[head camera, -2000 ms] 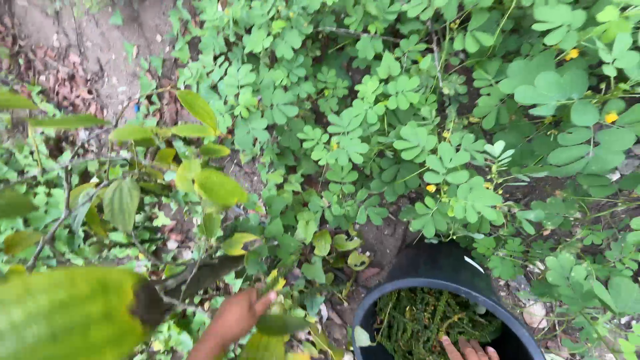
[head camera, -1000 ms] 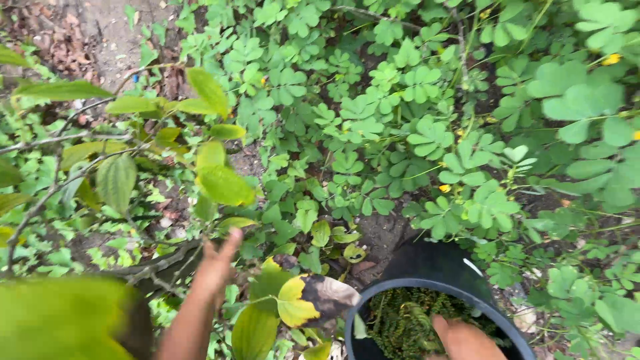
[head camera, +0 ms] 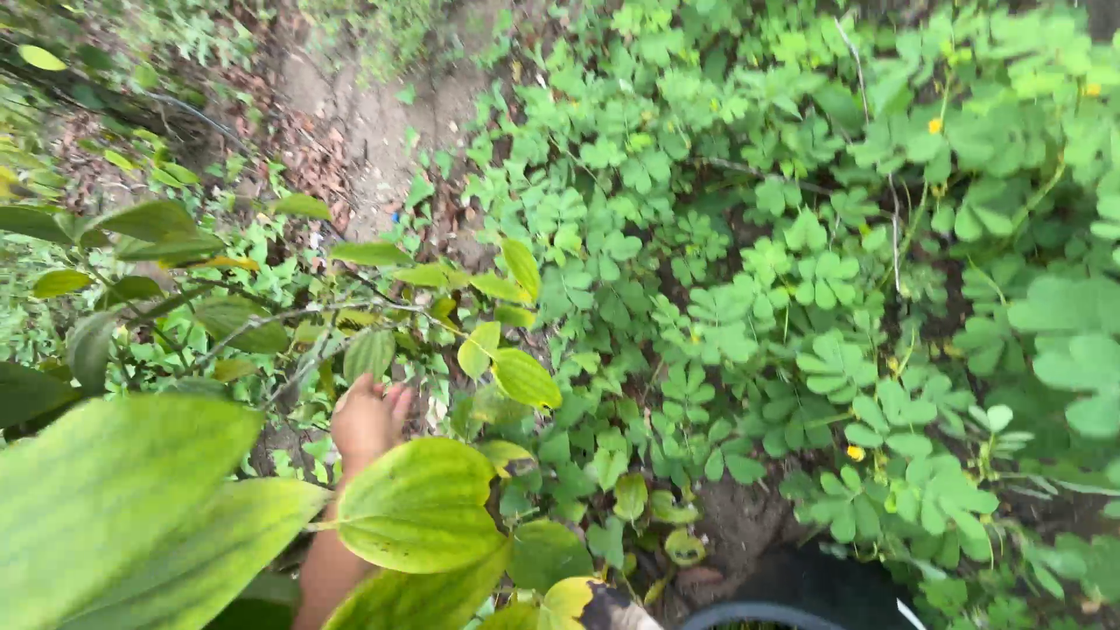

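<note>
My left hand [head camera: 369,420] reaches up among the leafy branches at centre left, beside a hanging green leaf [head camera: 369,353] and a thin grey twig [head camera: 306,311]. Its fingers look curled, but blur and the angle hide whether anything is between them. Large yellow-green leaves [head camera: 420,505] cover part of the forearm. At the bottom edge, right of centre, shows the rim of a black plastic bucket [head camera: 761,610]; only a sliver of its green contents is visible. My right hand is out of view.
Low clover-like plants with small yellow flowers [head camera: 855,452] fill the right side. Bare soil with dry brown leaves [head camera: 319,157] lies at the upper left. A blurred big leaf [head camera: 114,499] is close at the lower left.
The view has shifted, so the bucket sits mostly below the frame. My right hand, earlier in the bucket on green pickings, has left the view. My left hand has moved up to the twigs.
</note>
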